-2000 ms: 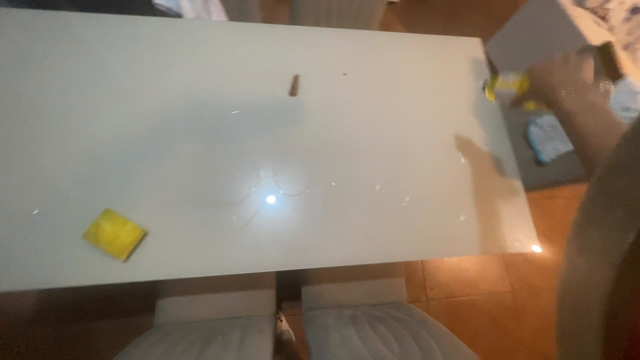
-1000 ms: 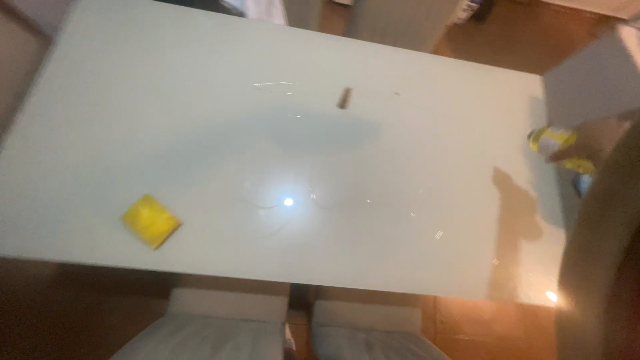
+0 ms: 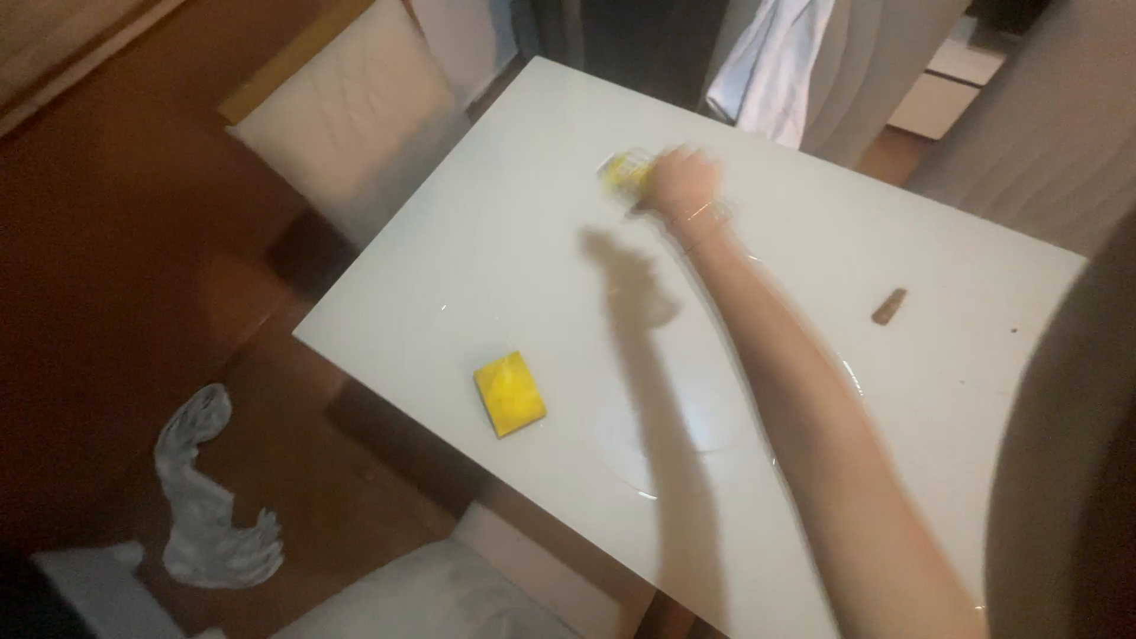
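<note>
My right hand (image 3: 688, 182) reaches out over the far part of a glossy white table (image 3: 550, 284), shut on a blurred yellow and clear object, perhaps a bottle (image 3: 628, 175). Blur hides its exact kind. A yellow sponge (image 3: 510, 393) lies flat near the table's lower left edge, touched by no hand. To the right of my forearm lies a small brown piece (image 3: 889, 306) of unclear material. My left hand is not in view.
Pale upholstered chairs stand at the table's left end (image 3: 346, 115) and near side (image 3: 444, 586). A light cloth (image 3: 772, 71) hangs at the far edge. Crumpled pale fabric (image 3: 209, 506) lies on the brown floor.
My right hand, with the yellow object, has moved from the table's right end to its far left part. The sponge stays on the table. The view has swung left.
</note>
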